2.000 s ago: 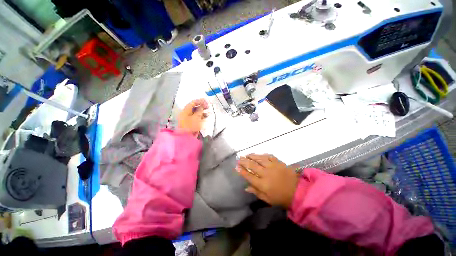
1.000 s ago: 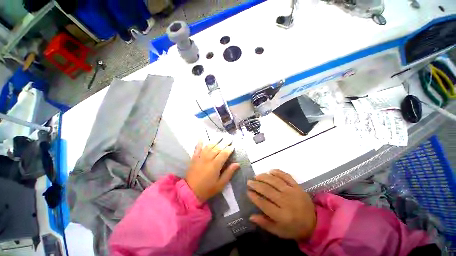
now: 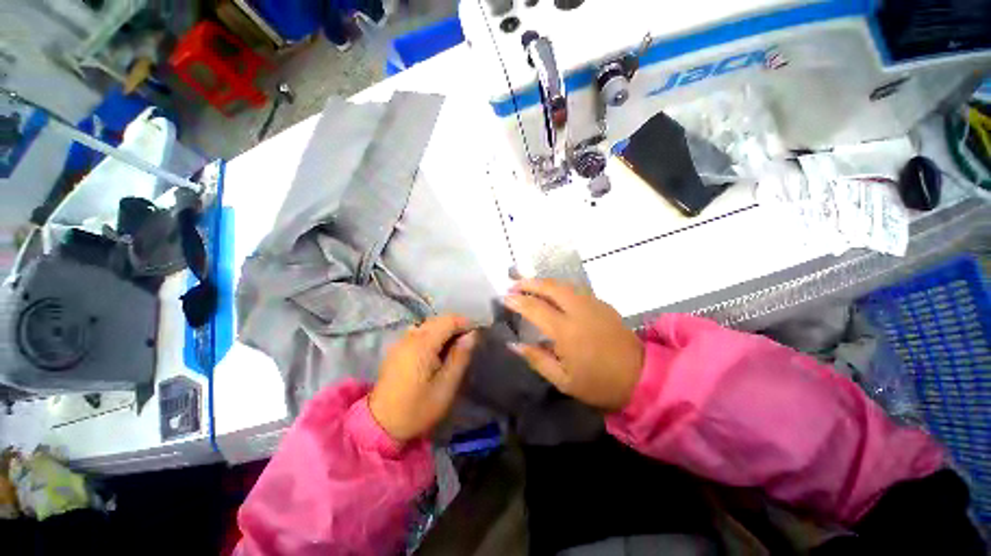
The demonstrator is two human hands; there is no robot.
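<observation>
A light-grey garment piece lies bunched on the white table, left of and in front of the needle area. My left hand pinches its near edge between thumb and fingers. My right hand grips the darker part of the cloth beside it with fingertips. A small speckled-grey end of cloth sticks out above my right fingers. The presser foot and needle stand beyond the hands, with no cloth seen under them. The lockstitch machine is white with a blue stripe.
A phone, a crinkled clear bag, printed paper slips and a black round object lie right of the needle. A blue mesh basket is at the right. Another machine stands left; a red stool is behind.
Both hands have drawn back from the needle area towards the lap and now pinch the cloth instead of lying flat on it. The white strip and printed marks on the cloth are no longer visible.
</observation>
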